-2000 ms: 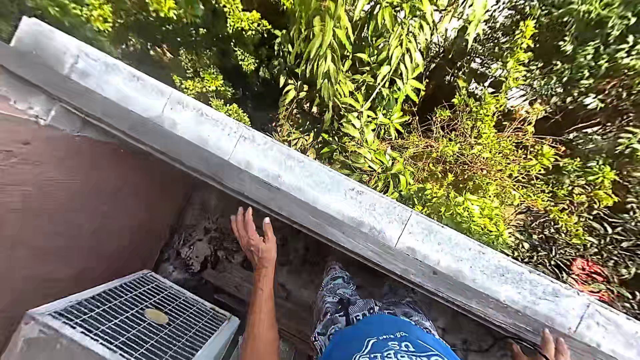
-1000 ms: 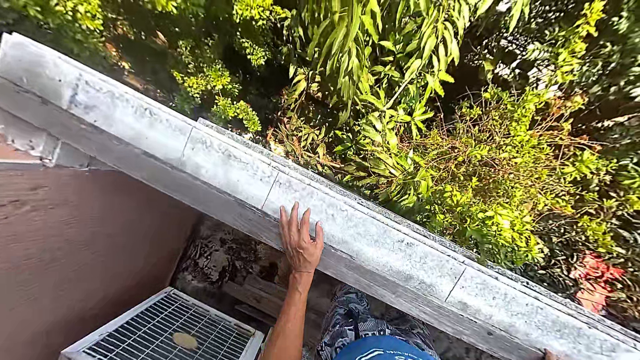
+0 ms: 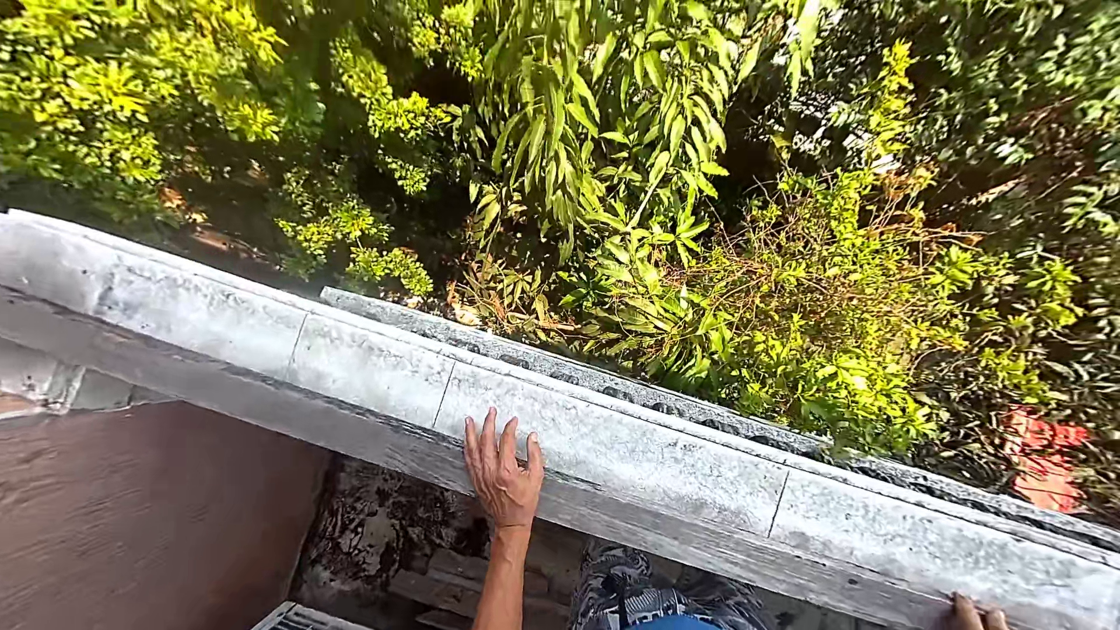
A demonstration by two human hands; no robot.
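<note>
My left hand lies with its fingers spread on the inner edge and top of a grey concrete parapet coping, close to one of its joints. It holds nothing. At the lower right, only the fingers of my right hand show, touching the inner edge of the same coping; the rest of that hand is cut off by the frame. My patterned trousers and a bit of a blue shirt show below the parapet, between the two hands.
Beyond the parapet runs a lower grey ledge, with leafy shrubs and a red object past it. A reddish-brown wall stands at left. Near it are a white-framed grille and wood pieces on a stained floor.
My left hand, raised off the parapet two seconds ago, has come to rest on its coping. The view has shifted, so the grille has mostly left the frame and the lower ledge shows.
</note>
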